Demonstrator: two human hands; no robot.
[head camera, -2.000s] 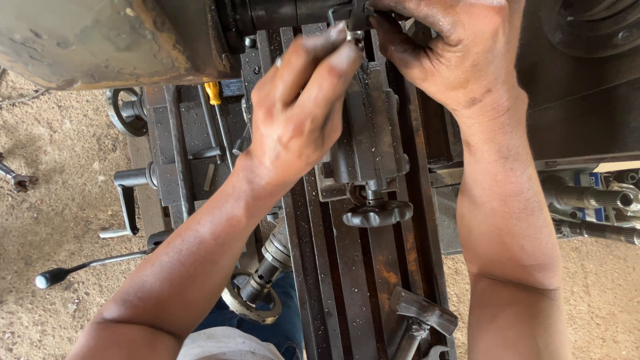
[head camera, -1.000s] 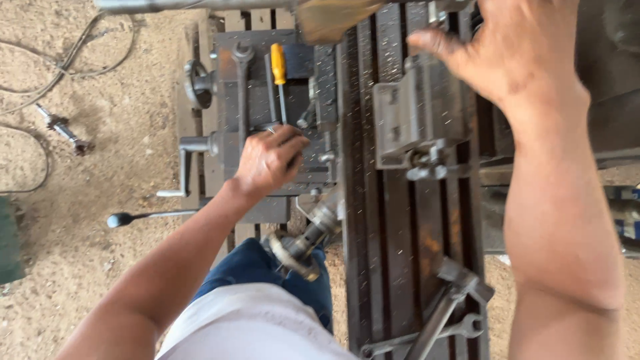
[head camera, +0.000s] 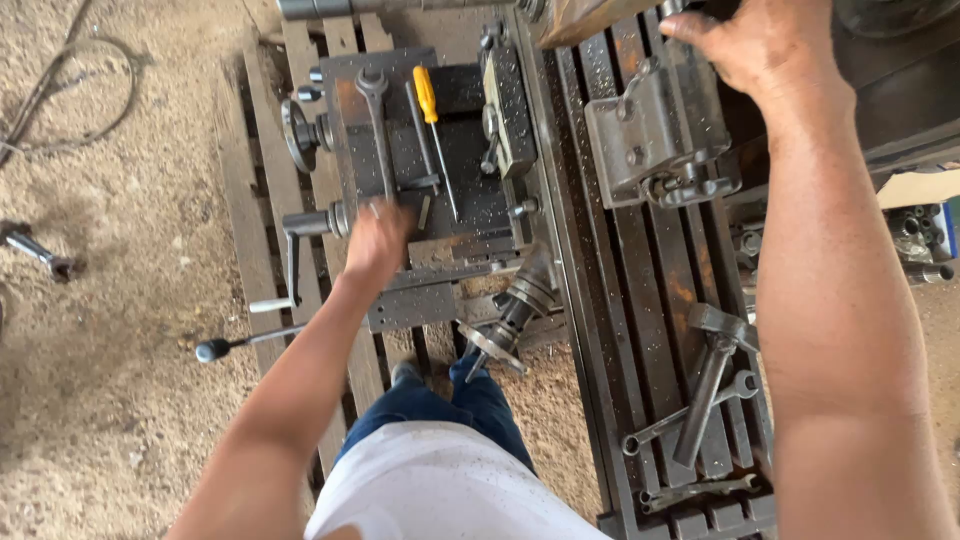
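Note:
My left hand (head camera: 381, 238) is blurred and lies over the lower end of a large open-end wrench (head camera: 385, 142) on the machine's knee; whether its fingers grip the wrench cannot be made out. Right of the wrench lie a T-shaped steel bar (head camera: 421, 135) and a screwdriver with a yellow handle (head camera: 425, 94). At the top right my right hand (head camera: 765, 45), thumb spread, is beside the upper end of a vise-like metal fixture (head camera: 660, 135) on the slotted milling table (head camera: 637, 300). Its fingertips are cut off by the frame edge, so what they touch is hidden.
A hammer (head camera: 705, 397), a combination wrench (head camera: 675, 424) and more wrenches (head camera: 701, 491) lie on the table's near end. A crank handle (head camera: 292, 262), handwheels (head camera: 300, 136) and a ball-ended lever (head camera: 214, 349) stick out at left. Wooden pallet slats (head camera: 262, 180) lie underneath.
My left hand has left the spot beside my right hand at the fixture and moved down-left to the wrench. My right hand stays near the fixture. The view has shifted strongly.

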